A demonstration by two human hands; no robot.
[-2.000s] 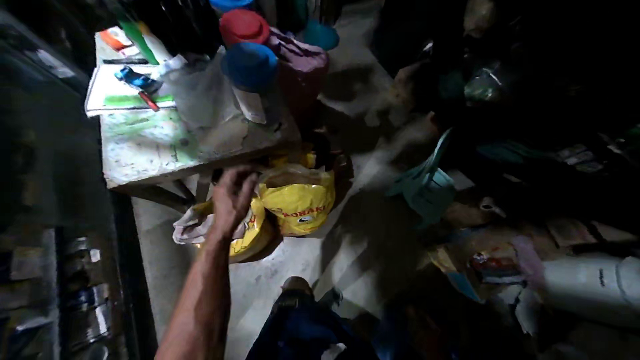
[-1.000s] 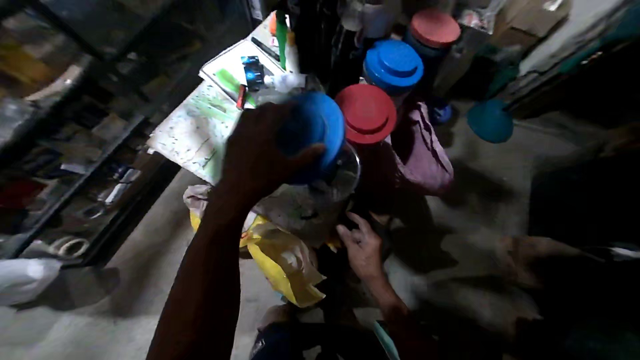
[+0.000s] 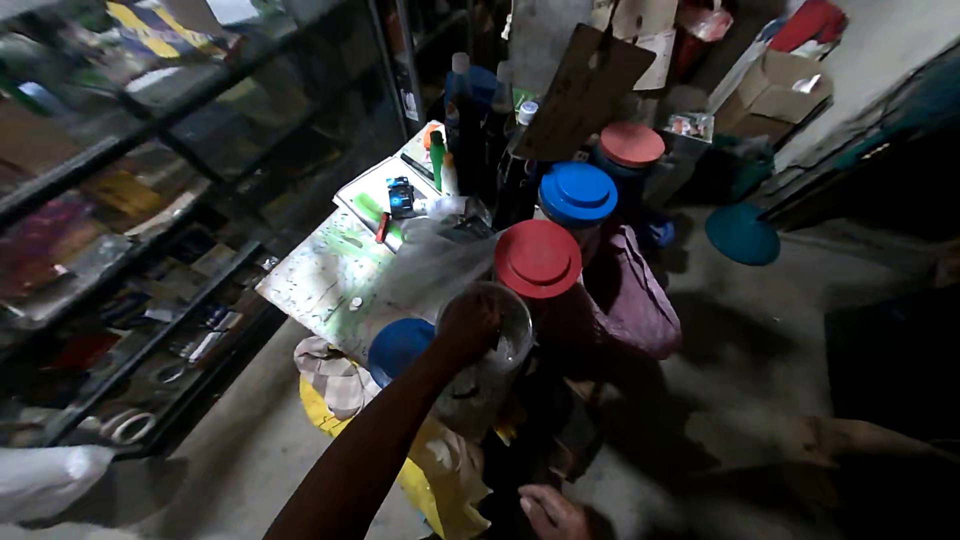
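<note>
My left hand (image 3: 471, 324) reaches into the mouth of a clear plastic jar (image 3: 517, 330); its fingers are in shadow, so what they touch is hidden. A blue lid (image 3: 399, 351) lies beside the jar, partly behind my left forearm. My right hand (image 3: 553, 513) is low at the bottom edge of the view, with no object visible in it. Just past the open jar stands a container with a red lid (image 3: 538, 259), and behind that one with a blue lid (image 3: 578, 193). Another container with a faded red lid (image 3: 632, 144) is farther back.
A paint-marked table (image 3: 311, 281) holds a clear plastic bag (image 3: 435, 259), bottles and a red-handled item. Glass shelving (image 3: 195, 161) runs along the left. Yellow sacks (image 3: 427, 480) sit below the table edge. A pink sack (image 3: 637, 300), a teal funnel-like object (image 3: 742, 234) and a cardboard box (image 3: 784, 86) are rightward.
A second ago my left hand was on the blue lid over the jar; now the jar is uncovered, the lid is beside it and the hand is inside. My right hand has moved lower in the view.
</note>
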